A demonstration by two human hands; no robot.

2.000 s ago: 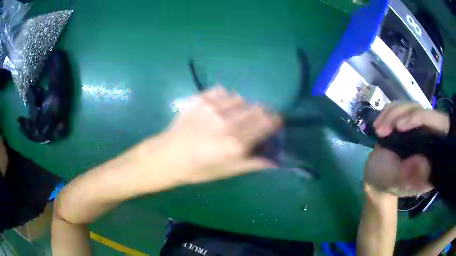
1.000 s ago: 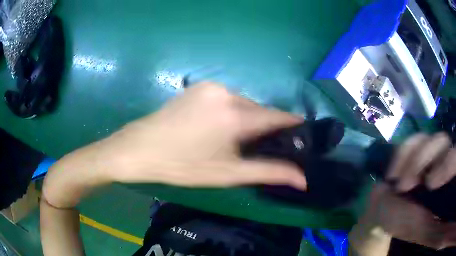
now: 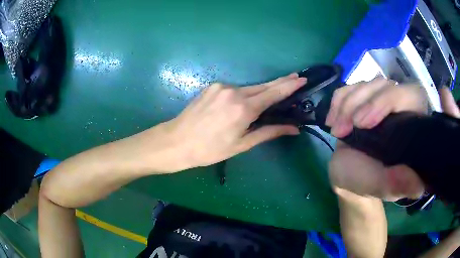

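My left hand grips a black clip base between thumb and fingers, over the bench. The clip's oval jaws point up and right, with a round screw boss between them. My right hand is wrapped around a thick black electric screwdriver, its front end at the clip beside the boss. The bit's tip cannot be made out. A thin black curved piece shows below the clip, and a short dark end sticks out below my left hand; the rest is hidden.
The blue-sided white screw feeder stands at upper right, partly behind my right hand. A clear bag of small metal parts and a dark molded lump lie at upper left on the green bench.
The clip has come up and its jaws now show clearly. My right hand has moved up and left with the screwdriver, from beside the feeder to the clip.
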